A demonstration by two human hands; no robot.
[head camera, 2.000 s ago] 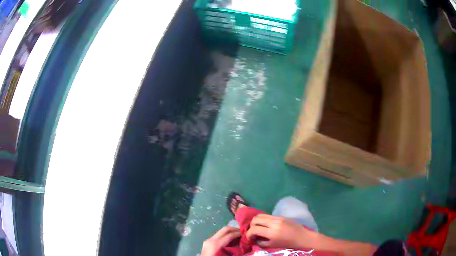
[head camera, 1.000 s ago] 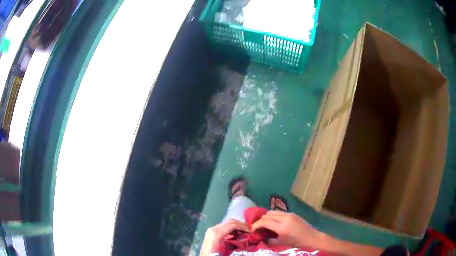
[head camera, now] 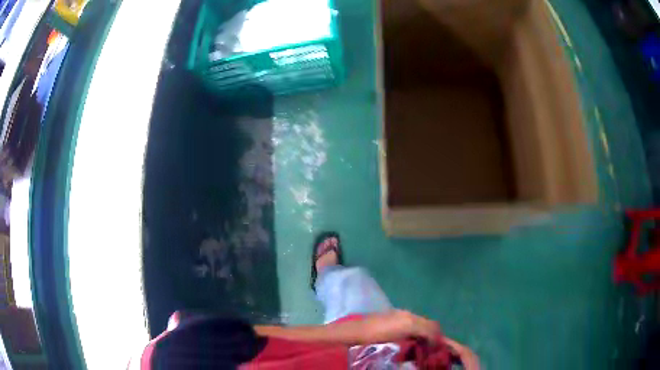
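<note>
The red shirt hem with white lettering is bunched at the bottom of the view. My left hand is closed on the bunched red cloth, its forearm stretched across from the lower left. My right hand shows only in part at the right side of the bunch, gripping the cloth; its arm is out of view. Both hands are blurred.
A large open brown carton stands on the green floor ahead right. A green slatted crate with white contents is ahead. A long white bench runs along the left. A red stool is at the right edge.
The view has turned, so the carton and crate sit further left. The bunched hem and both hands have moved to the right in the view. The left forearm now shows; the right forearm does not.
</note>
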